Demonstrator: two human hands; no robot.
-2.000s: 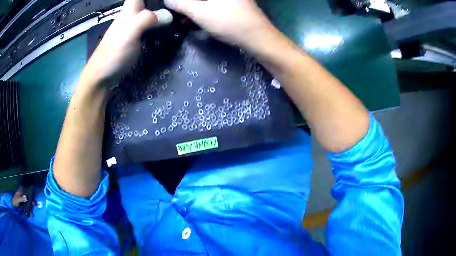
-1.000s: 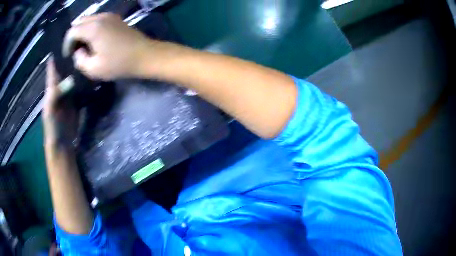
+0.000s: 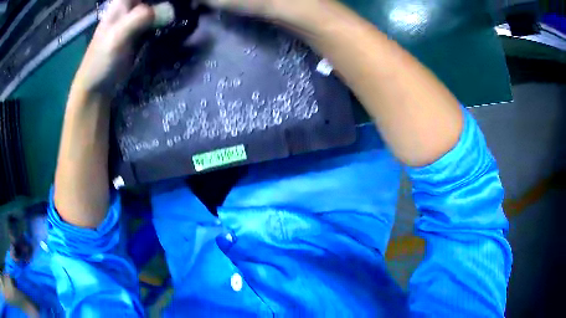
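The black parts tray (image 3: 298, 138) lies at the bench's near edge, against the wearer's front, with a green label on its near side. Many small pale rings (image 3: 233, 118) are scattered on it, densest at the near and right parts. My left hand (image 3: 118, 37) is over the tray's far left corner, blurred, with a cream finger cot (image 3: 164, 13) on one digit. A dark shape lies beside it; whether the hand holds it cannot be told. My right hand (image 3: 248, 5) is at the top edge, mostly cut off, and its fingertips are not clear.
The green bench top (image 3: 434, 56) extends to the right of the tray. A black ribbed block (image 3: 11, 149) stands at the far left. Curved silver rails (image 3: 53, 53) run at upper left. Part of another person in blue (image 3: 25, 248) shows at lower left.
The view has swung back after turning a second ago, so the tray sits level again. My right hand has gone from plainly in view above the tray to the top edge.
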